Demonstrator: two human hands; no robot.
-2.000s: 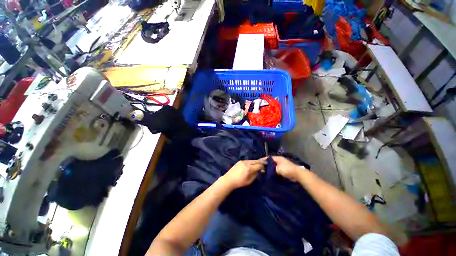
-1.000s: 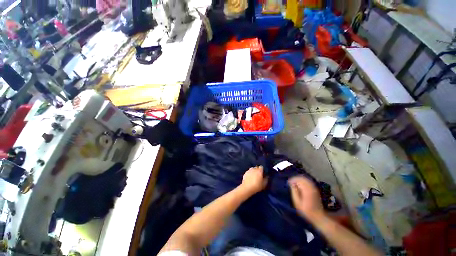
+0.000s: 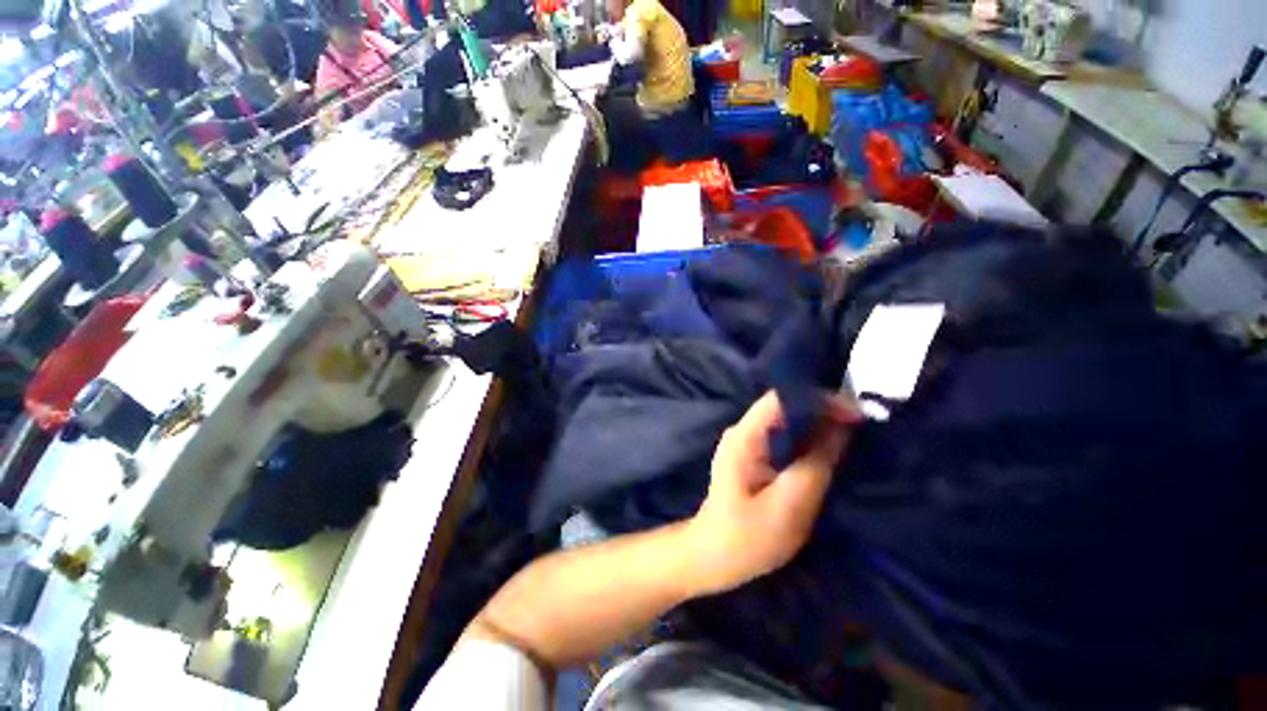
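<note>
A large navy garment bundle (image 3: 1056, 472) is raised close to the camera and fills the right half of the view. It carries a white ticket (image 3: 896, 350). My left hand (image 3: 764, 500) pinches navy cloth just below the ticket, thumb and fingers closed on it. More navy cloth (image 3: 667, 375) hangs in folds to the left of the bundle, over the blue crate. My right hand is not visible; the bundle covers that area.
The off-white sewing machine (image 3: 236, 403) stands at the left with dark cloth (image 3: 320, 479) under its arm. The blue crate (image 3: 563, 306) is mostly covered. A person in yellow (image 3: 656, 56) is beyond the table. Benches line the right.
The dark cloth has come up from the lap and now hides most of the crate and floor. My right hand has gone from sight. The view has tilted up.
</note>
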